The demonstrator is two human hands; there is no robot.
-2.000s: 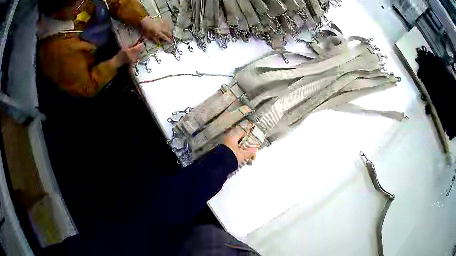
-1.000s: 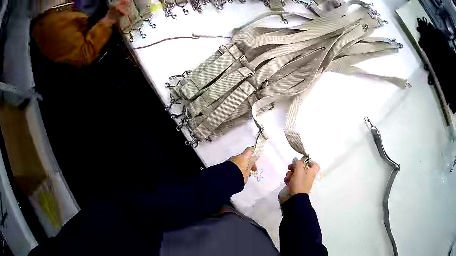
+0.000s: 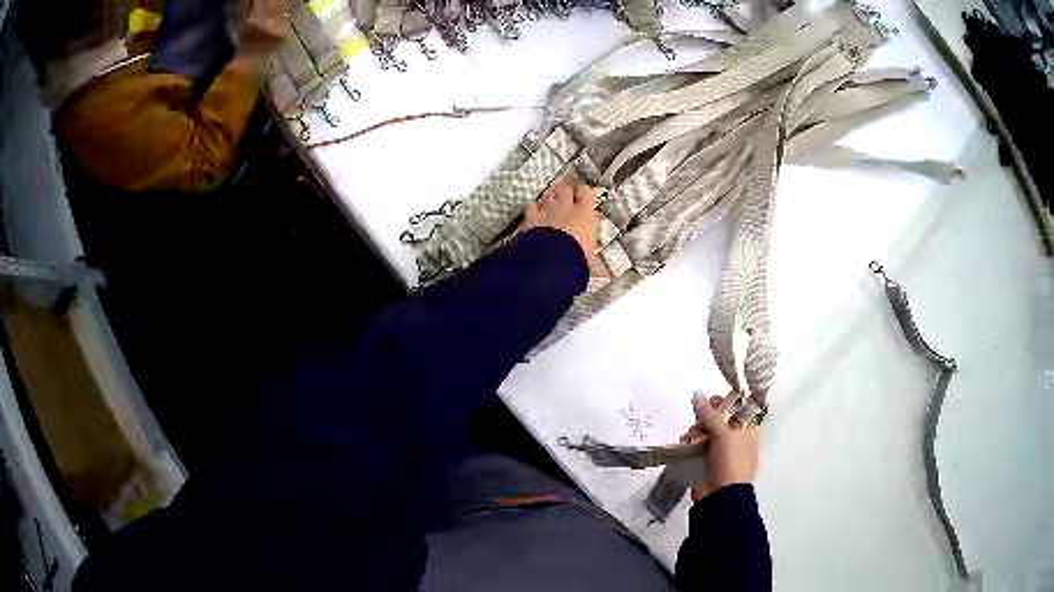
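Observation:
Grey-beige webbing straps [image 3: 705, 127] lie side by side on the white table, hooks at both ends, slider buckles near the middle. My left hand [image 3: 566, 217] is on these straps at the slider buckles; its sleeve covers part of them, and I cannot tell if the fingers grip. My right hand [image 3: 726, 445] is shut on webbing straps at their slider buckles, low over the table near the front edge. Long strap parts run from it up to the stack. A short hooked end [image 3: 630, 453] sticks out to its left.
A single strap [image 3: 934, 393] lies apart at the right. A reddish cord [image 3: 393, 121] lies above the stack. More hooked straps [image 3: 405, 23] lie at the top. A person in a mustard jacket [image 3: 145, 127] is at upper left. Black pieces [image 3: 1017, 87] are at upper right.
My left hand has moved from the table's front edge up onto the stacked straps, letting go of its strap end. My right hand keeps its hold and is slightly lower, with strap ends gathered in it.

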